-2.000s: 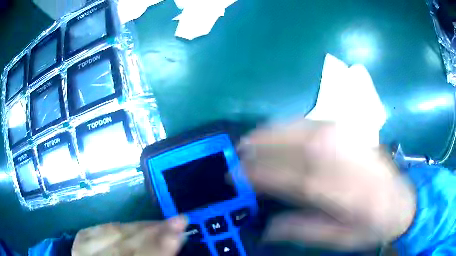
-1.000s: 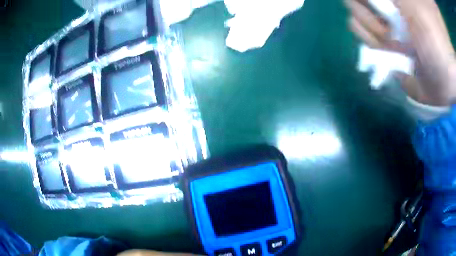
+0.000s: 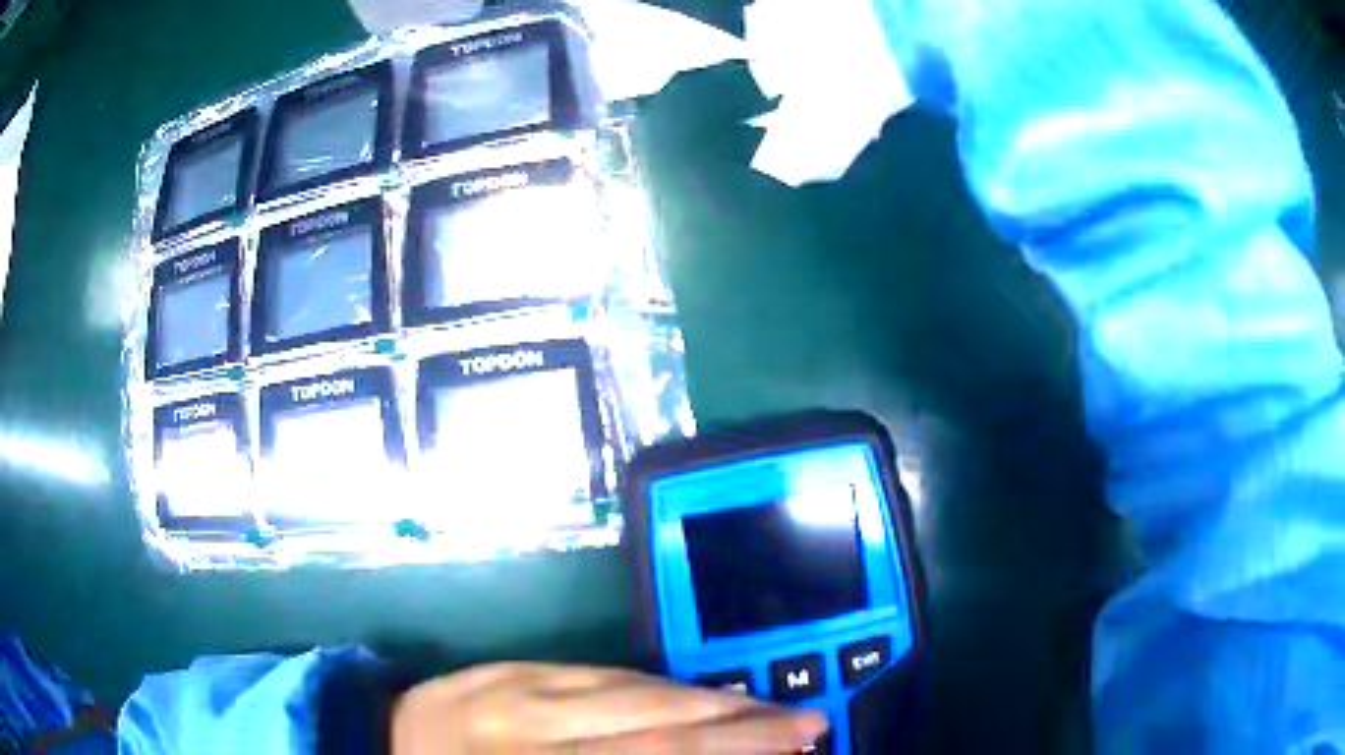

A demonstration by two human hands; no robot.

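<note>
The handheld tester (image 3: 774, 553) lies face up at the lower middle, with its blue face, dark screen and the M and EXIT buttons showing. Its lower end is cut off by the bottom edge. My left hand (image 3: 590, 715) lies across its lower buttons from the left, fingers extended; whether it grips the body is hidden. My right hand is out of the picture; only my blue right sleeve (image 3: 1121, 221) shows, reaching up past the top edge. The clear lens tray (image 3: 391, 347) with several black-framed TOPDON lenses lies left of the tester.
A crumpled white wipe (image 3: 819, 103) lies at the top middle, beside my right sleeve. Another white piece (image 3: 664, 52) lies next to the tray's upper right corner. The glossy green mat (image 3: 797, 295) is under everything. A pale edge shows at the far left.
My right hand went from the tester to the upper right with a white wipe, then out past the top edge. The view has shifted, so the tray and tester appear further right.
</note>
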